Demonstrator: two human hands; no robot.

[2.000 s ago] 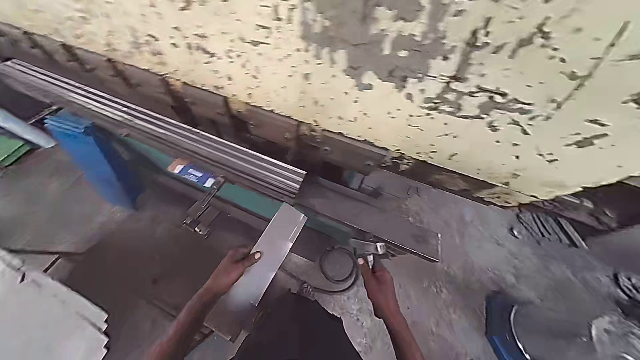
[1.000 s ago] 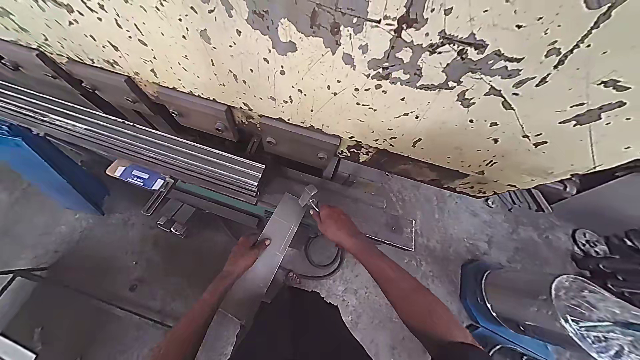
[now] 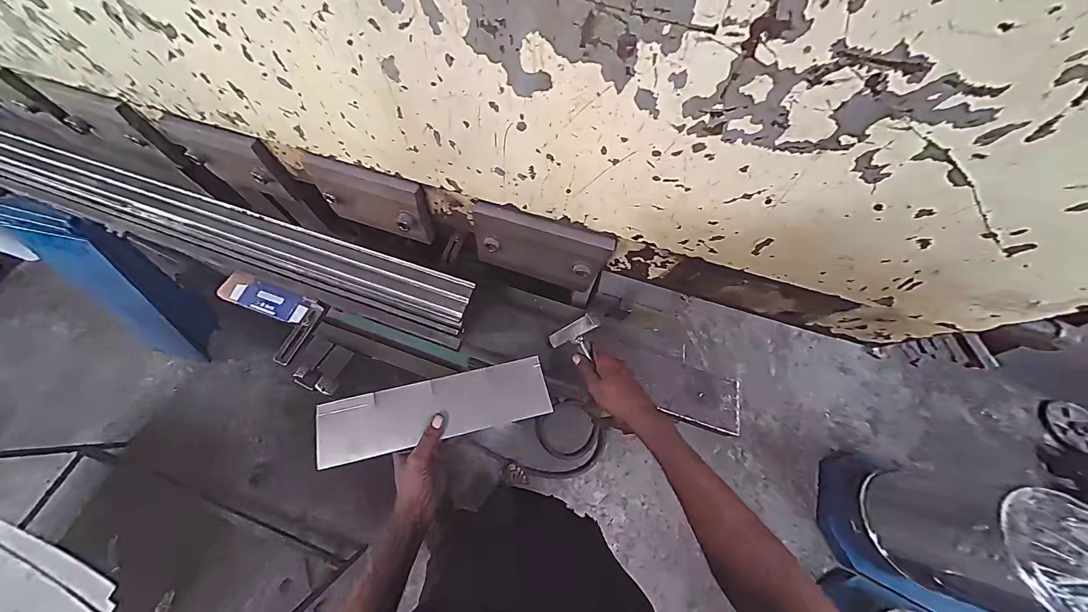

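Note:
My left hand (image 3: 419,472) grips the lower long edge of a flat grey sheet-metal strip (image 3: 476,399), its thumb on the upper face. The strip lies nearly level across the view, its right end a little raised. My right hand (image 3: 619,389) is closed around the handle of a small hammer (image 3: 575,331), whose head points up over the dark steel bed (image 3: 680,382) of the machine. Strip and hammer are apart. Behind them, a grooved steel die (image 3: 340,272) runs along the bed to the left.
The machine's chipped cream-painted body (image 3: 552,153) fills the top, with bolted clamp plates (image 3: 544,246) below it. A blue and white box (image 3: 265,299) sits by the die. Coiled black hose (image 3: 568,442) is near the floor. A blue container (image 3: 875,518) stands right, a blue panel (image 3: 140,272) left.
The metal strip has swung from steeply slanted to nearly level in my left hand. The hammer head, which was beside the strip's upper end, is now apart from it.

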